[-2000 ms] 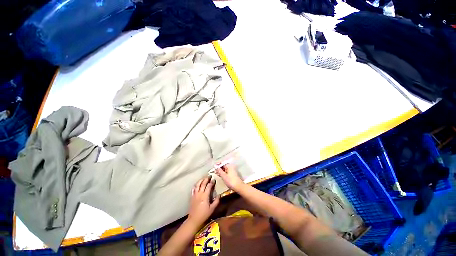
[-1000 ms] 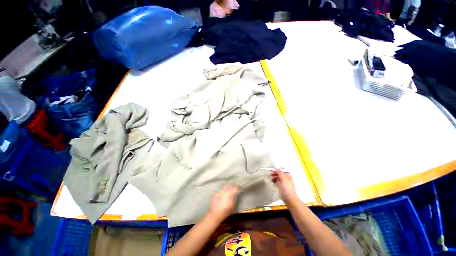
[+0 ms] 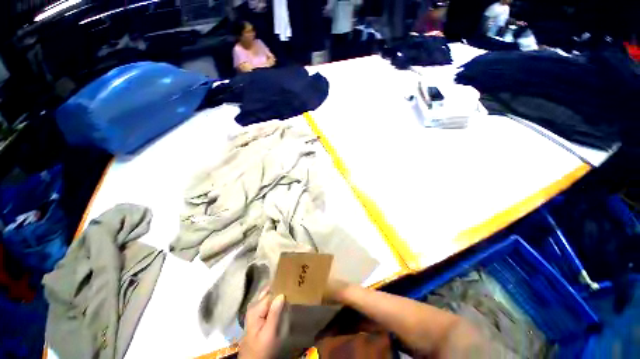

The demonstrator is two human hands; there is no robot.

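A tan card template [image 3: 302, 278] with dark writing is held up above the table's near edge. My left hand [image 3: 265, 324] grips its lower left corner between thumb and fingers. My right hand [image 3: 335, 291] is mostly hidden behind the card, so its fingers and anything in them cannot be seen. The beige jacket body [image 3: 245, 189] lies heaped across the middle of the table, its near part folded and bunched behind and left of the card. A darker beige-grey garment [image 3: 98, 280] lies apart at the table's left edge.
A white basket [image 3: 443, 109] with small items stands on the far side. Dark garments [image 3: 281, 92] and a blue plastic-wrapped bundle [image 3: 130, 105] lie at the far left. More dark garments [image 3: 540, 91] lie far right. A blue crate [image 3: 516, 280] holds beige pieces below the near edge. People are beyond the table.
The card is now up in my left hand. My right hand has moved left, behind it. The jacket's near part, spread flat before, is now bunched up. The view has shifted.
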